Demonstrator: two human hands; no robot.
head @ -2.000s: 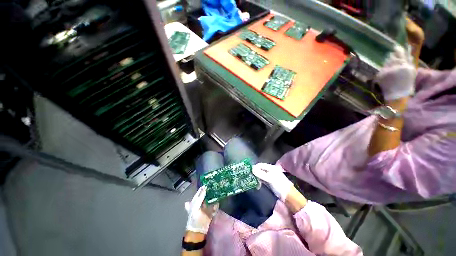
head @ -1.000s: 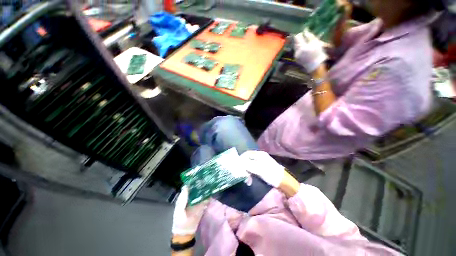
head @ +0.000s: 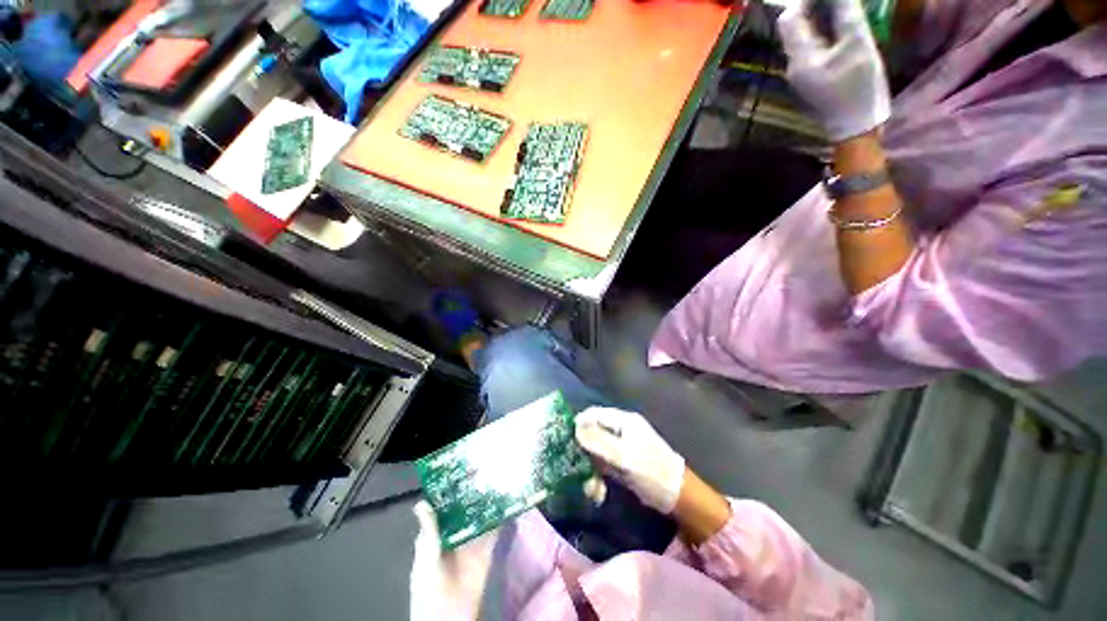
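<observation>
A green circuit board (head: 504,467) is held tilted in the air above my lap, with a bright white glare across its face. My left hand (head: 447,570), in a white glove, holds its lower left edge and is partly cut off by the bottom of the picture. My right hand (head: 629,459), in a white glove, grips its right edge, thumb on the near face. The fingers behind the board are mostly hidden.
The board rack (head: 219,388) stands at left, with green board edges inside. Several boards lie on the orange-red mat (head: 619,134); one board (head: 288,155) lies on a white sheet. A blue cloth (head: 364,49) is behind. A co-worker's gloved hand (head: 838,73) is at upper right.
The view has shifted, bringing the table nearer. The board has changed tilt and its glare has spread to the middle. My left hand has moved lower in the picture. Both hands still hold the board.
</observation>
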